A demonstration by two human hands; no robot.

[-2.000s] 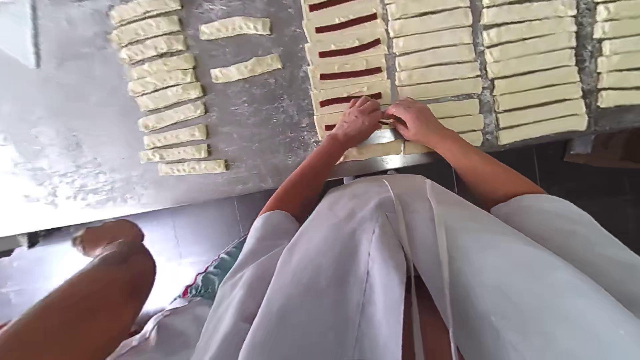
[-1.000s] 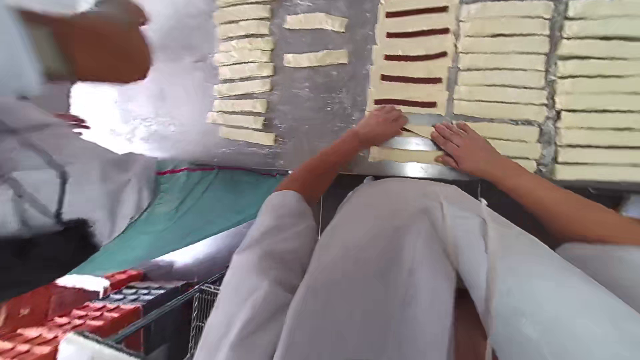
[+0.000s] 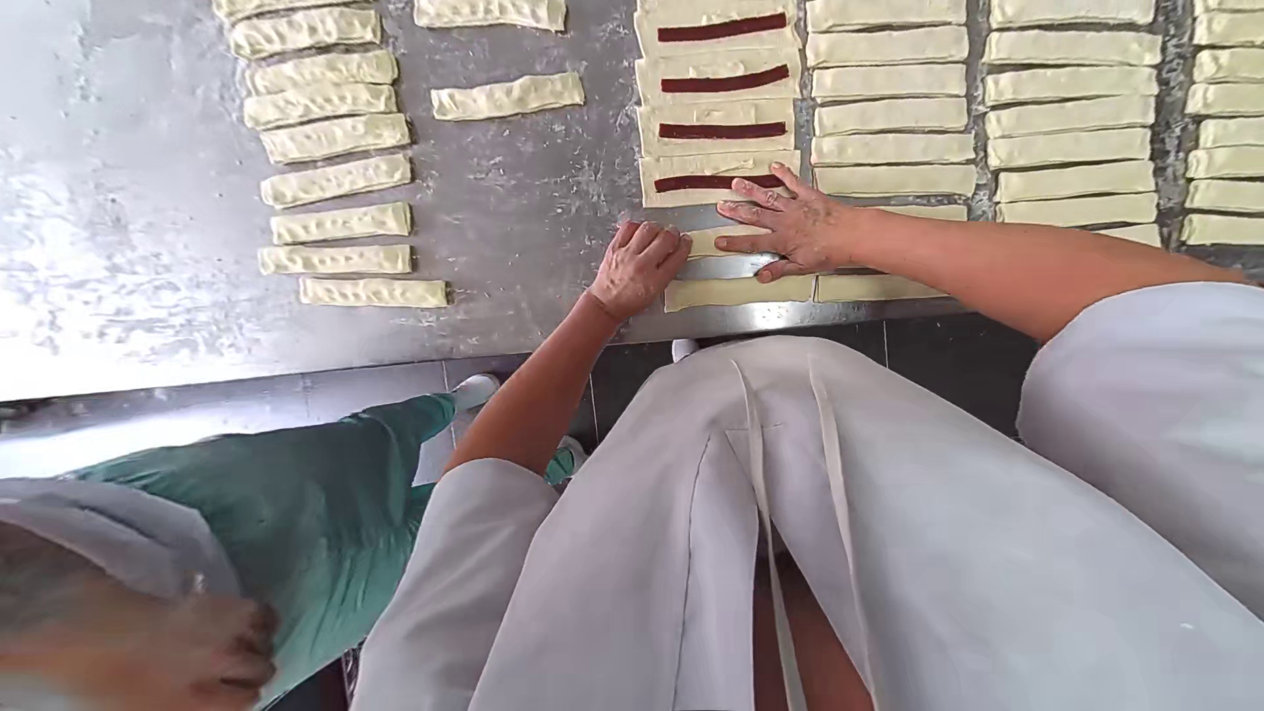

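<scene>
My left hand rests with curled fingers at the left end of a pale dough strip; whether it pinches the dough is hidden. Over the same strip my right hand spreads its fingers, palm down, with the upper fingertips by the lowest dough piece bearing a dark red filling strip. Nearer the table edge lies a plain dough strip. Above my hands, more dough pieces with red filling form a column.
Columns of plain dough strips cover the steel table on the right. Crimped dough strips line its left side, with two more beside them. A co-worker in green trousers is at the lower left, below the table edge.
My right hand has spread its fingers, and my hands are farther apart than two seconds ago. The co-worker's arm has left the upper left; a hand and head covering now show lower left.
</scene>
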